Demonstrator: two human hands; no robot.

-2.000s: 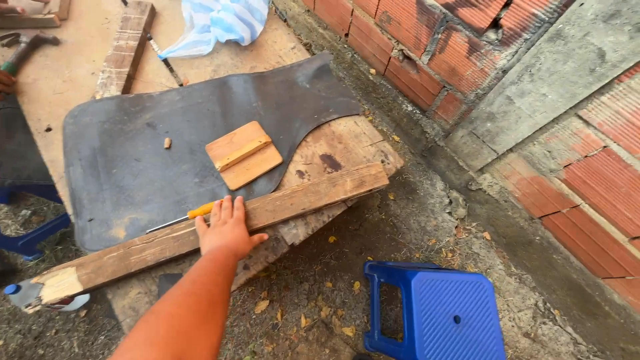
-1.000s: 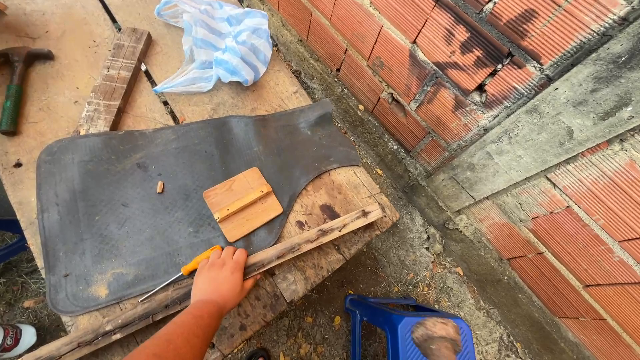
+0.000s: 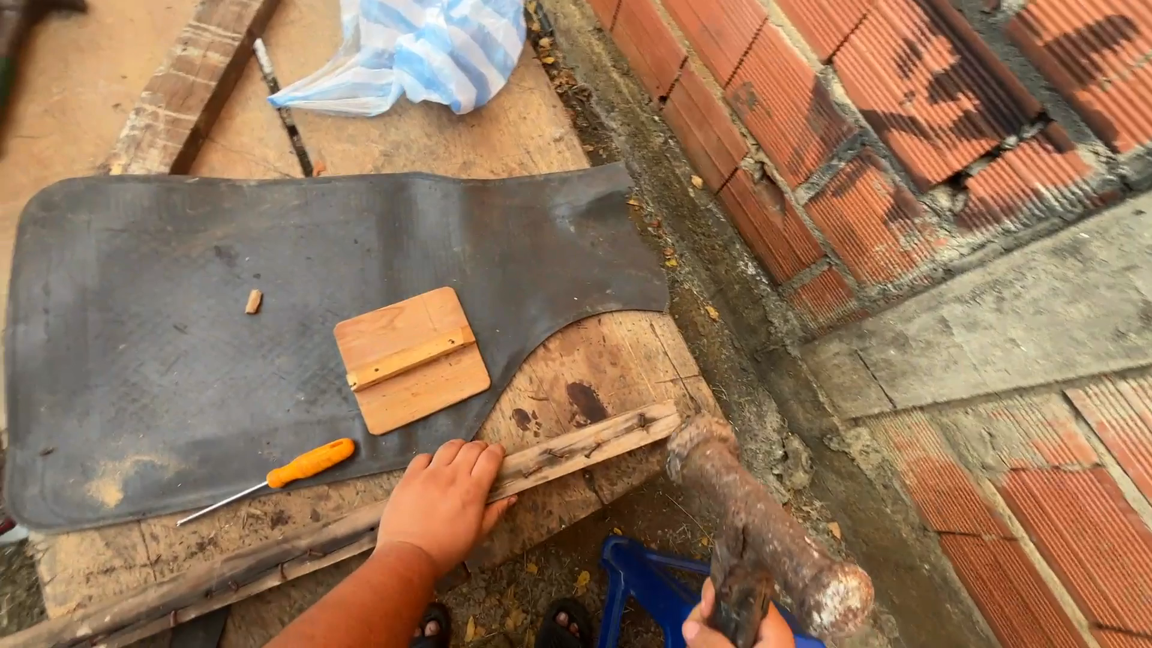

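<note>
My left hand (image 3: 445,504) grips a long, weathered wooden board (image 3: 585,452) lying along the near edge of the wooden table, with rusty nails along its upturned side. At the bottom right, my right hand (image 3: 738,621) holds the handle of a rusty, heavy hammer (image 3: 774,531), whose head is beside the board's right end. An orange-handled screwdriver (image 3: 310,462) rests just left of my left hand, partly on a dark rubber mat (image 3: 207,360). On the mat lie a square wooden piece with a strip across it (image 3: 414,360) and a small brown chip (image 3: 254,301).
A blue-and-white striped plastic bag (image 3: 432,54) and a thick wood piece (image 3: 193,90) lie at the table's far side. Part of another hammer (image 3: 13,45) shows top left. A brick wall (image 3: 783,117) stands right; a blue plastic stool (image 3: 643,585) is below, near my feet.
The board has turned from its broad face onto its side, and my left hand still holds it. The rusty hammer, over the stool a second ago, is now up by the board's right end.
</note>
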